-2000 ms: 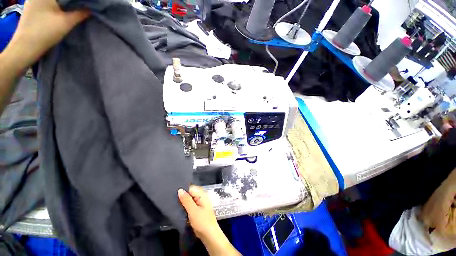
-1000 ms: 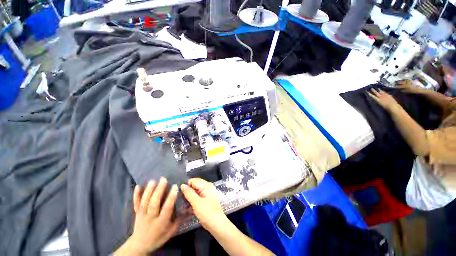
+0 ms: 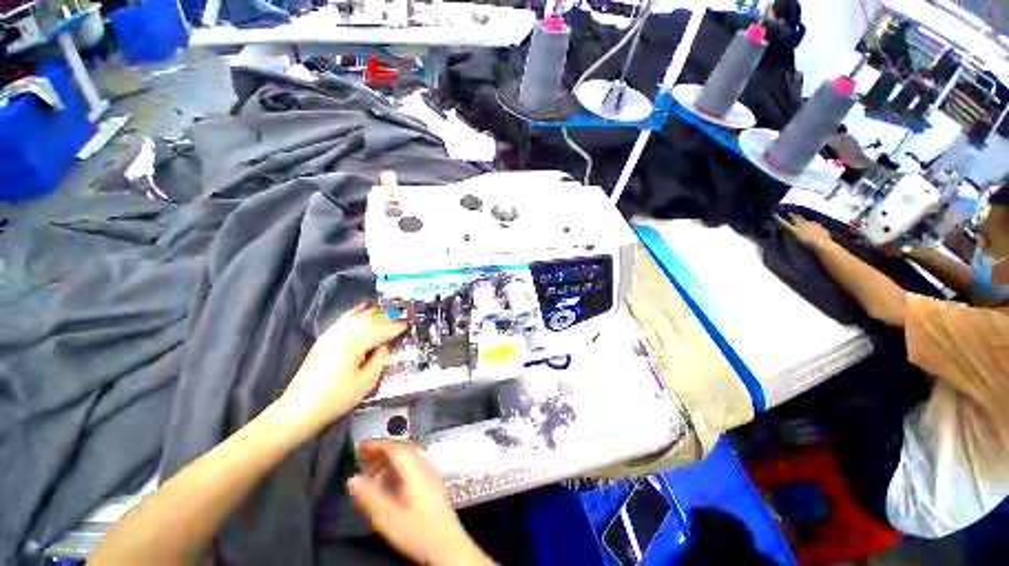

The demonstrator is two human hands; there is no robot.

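Observation:
The dark grey fabric lies heaped left of the white overlock machine and hangs over the table's front edge. My left hand is at the left side of the needle area, fingers bent against the metal parts; whether it pinches anything is hidden. My right hand, slightly blurred, is in front of the machine's lower left corner, beside the cloth, with its fingers apart and nothing visible in it. The bare plate below the needle area shows.
Thread cones stand behind the machine. Black fabric lies behind it. A beige cloth strip is at its right. A phone lies on blue material below. A masked person works at the right.
My left hand has moved from the cloth at the front edge up to the needle area. My right hand has moved slightly down and left, off the plate edge. The grey cloth has shifted left from the plate.

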